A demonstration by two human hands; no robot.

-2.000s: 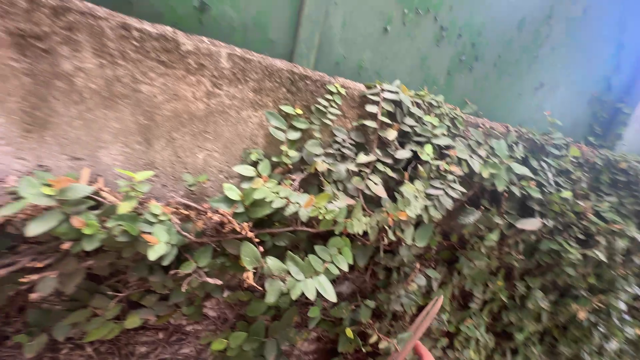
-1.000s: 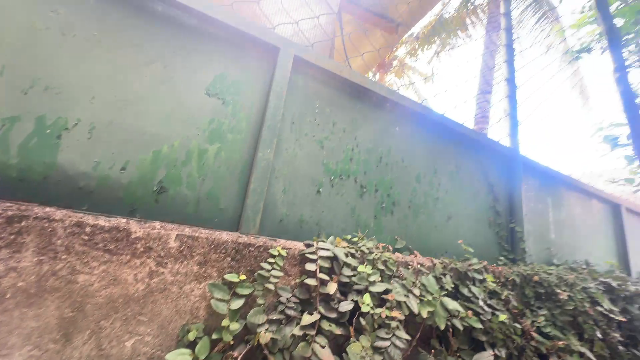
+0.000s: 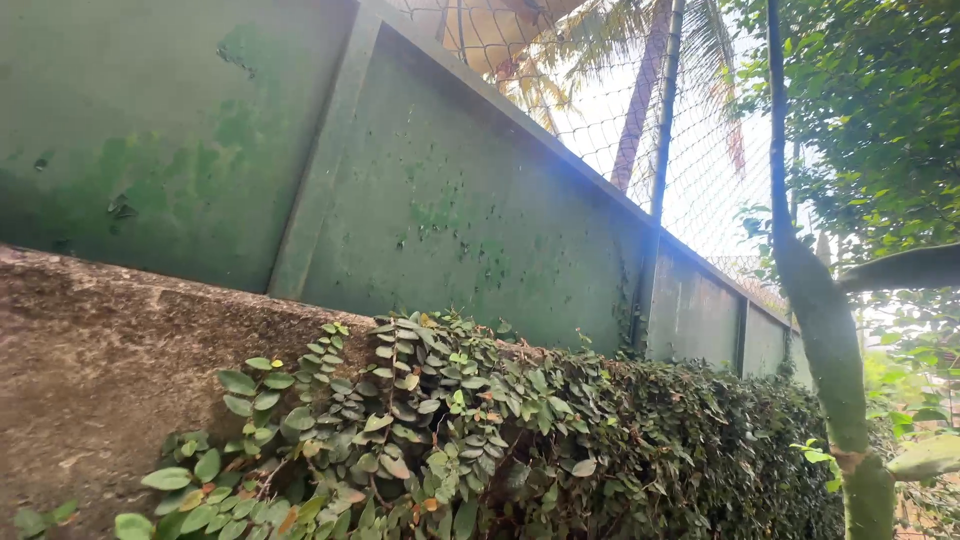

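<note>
Neither my left hand nor my right hand shows in the head view now. Leafy creeping vine (image 3: 480, 420) covers the lower middle and right of a rough concrete wall (image 3: 112, 360). Its leaves are mostly dull green, with some brown and orange ones, and a few sprigs reach up onto the bare concrete. Above the wall stands a green painted panel fence (image 3: 465, 210) with peeling patches. No tool is visible at this moment.
A thick cactus stem (image 3: 832, 352) rises close by on the right, with pads branching off. Chain-link mesh (image 3: 705, 172) on a metal post (image 3: 664, 112) tops the panels. A palm trunk (image 3: 641, 97) and leafy tree branches (image 3: 885, 112) stand behind.
The view has swung up and to the right, bringing in the mesh, palm and cactus. The blade tips at the bottom edge two seconds ago are out of view.
</note>
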